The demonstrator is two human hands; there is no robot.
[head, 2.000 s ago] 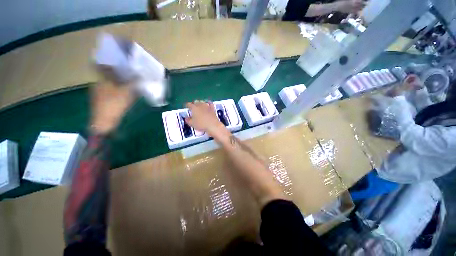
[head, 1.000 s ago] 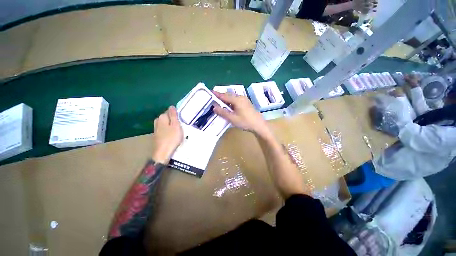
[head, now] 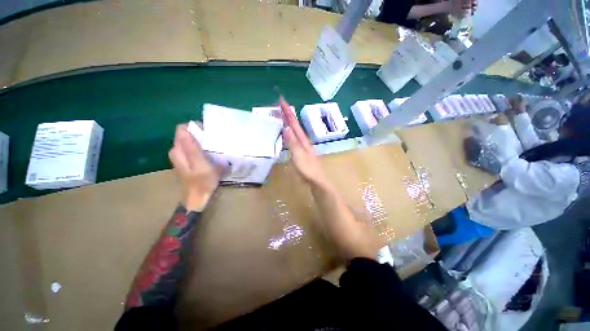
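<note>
A white retail box [head: 242, 145] is held above the near edge of the belt, its white panel raised and tilted over the top, slightly blurred. My left hand [head: 194, 161] grips its left side. My right hand [head: 299, 143] is upright at its right side, fingers extended; whether it presses on the box is hard to tell. The box's contents are hidden. Behind my right hand, an open box [head: 268, 112] sits on the belt, partly hidden. Another open box [head: 325, 121] with a dark piece in its tray sits to the right.
A closed white box [head: 65, 154] stands at left on the green belt [head: 162, 90]. Printed white cards [head: 330, 63] stand on the belt's far side. A metal post [head: 453, 68] slants across the right. A worker [head: 534, 187] sits at right. A scrap carton [head: 414, 255] is below.
The held box's front panel has been lifted over the tray, which showed before. My right hand has moved from the tray to the box's right side. Boxes on the belt appear shifted left.
</note>
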